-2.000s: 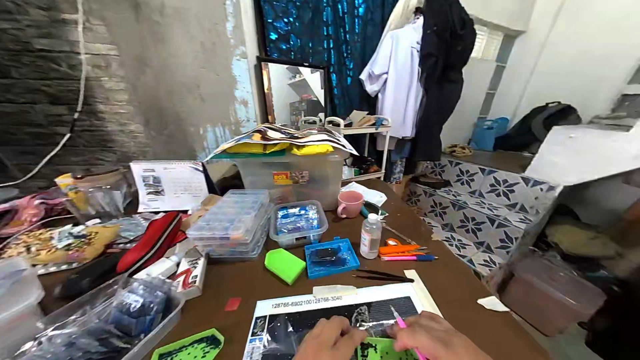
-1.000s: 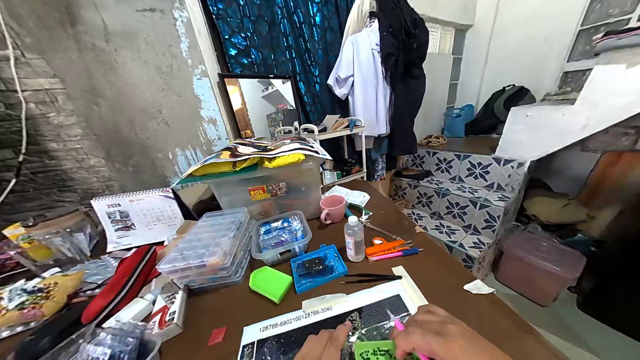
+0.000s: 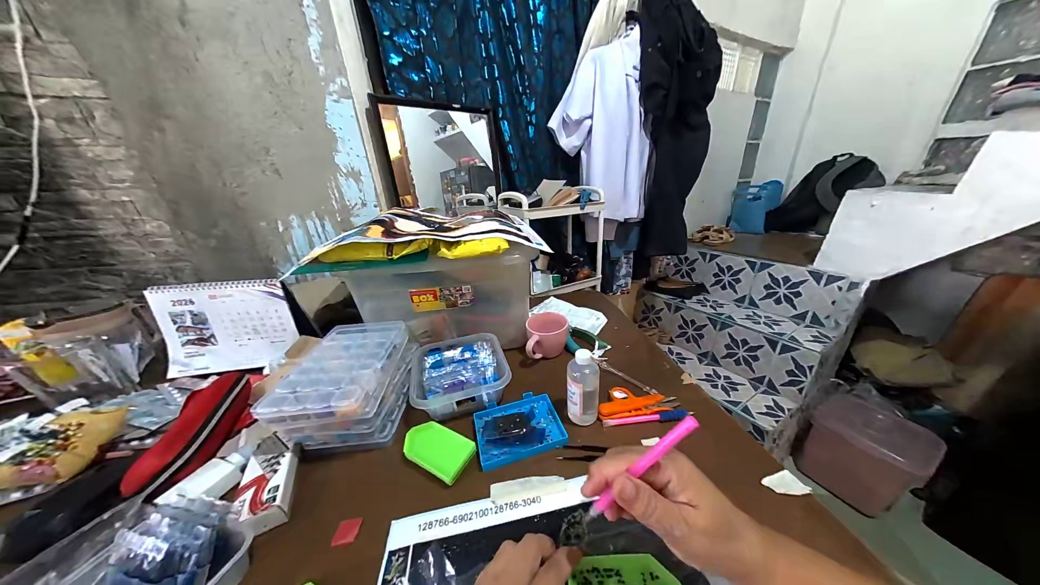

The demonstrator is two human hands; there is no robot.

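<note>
My right hand holds a pink pen-shaped applicator, its tip pointing down at the dark canvas sheet with a white printed margin. Low in the view, my left hand rests on the sheet beside a green tray that holds small black beads. Whether its fingers grip the tray cannot be told. A small clear bag with dark bits lies between the hands. Black tweezers lie beyond the sheet, near a blue tray and a green tray turned face down.
Behind the sheet stand a clear bottle, a pink mug, an orange-handled cutter, a lidded organizer stack and an open plastic container. To the left are a red pouch and a tub of small bags.
My right hand has lifted from low over the sheet, and the pink applicator now shows at full length in its fingers. The view has shifted.
</note>
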